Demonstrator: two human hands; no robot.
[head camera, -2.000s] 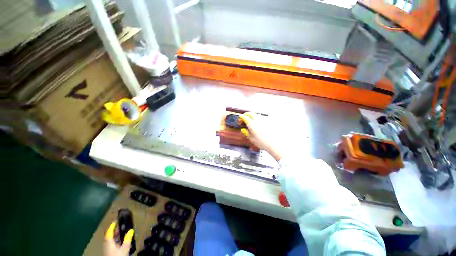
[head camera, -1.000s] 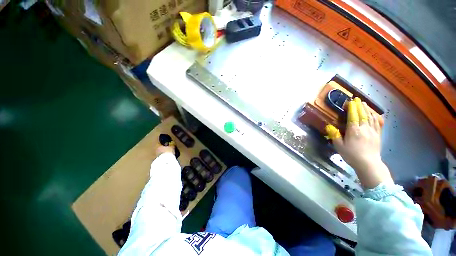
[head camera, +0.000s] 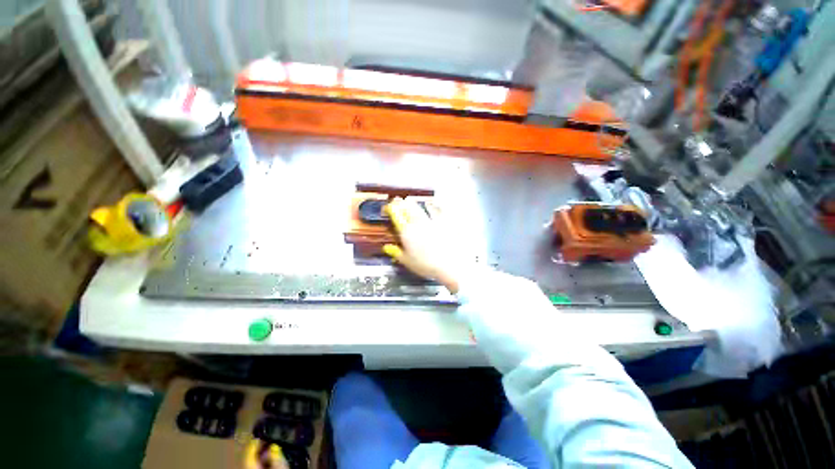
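Observation:
A black plastic housing (head camera: 374, 211) lies in the orange-brown fixture (head camera: 366, 234) at the middle of the metal bed. My right hand (head camera: 417, 240) is on it, yellow-tipped fingers over the housing's right part and thumb at the fixture's front side. The hand hides part of the housing. My left hand (head camera: 265, 455) is low over the cardboard sheet (head camera: 174, 447), cut off by the bottom edge; whether it holds anything is unclear. Several black housings (head camera: 291, 405) lie in rows on the sheet. A second fixture (head camera: 581, 243) at right bears another black housing (head camera: 614, 219).
An orange guard beam (head camera: 394, 124) runs behind the fixtures. Yellow tape (head camera: 133, 223) and a small black box (head camera: 211, 181) are at the bench's left end. Green buttons (head camera: 261, 329) are on the front edge. White sheeting (head camera: 723, 307) and shiny clear plastic are at right.
The view has swung up and right. My left hand, earlier holding a housing, has moved across the cardboard towards my legs. My right hand stays at the middle fixture.

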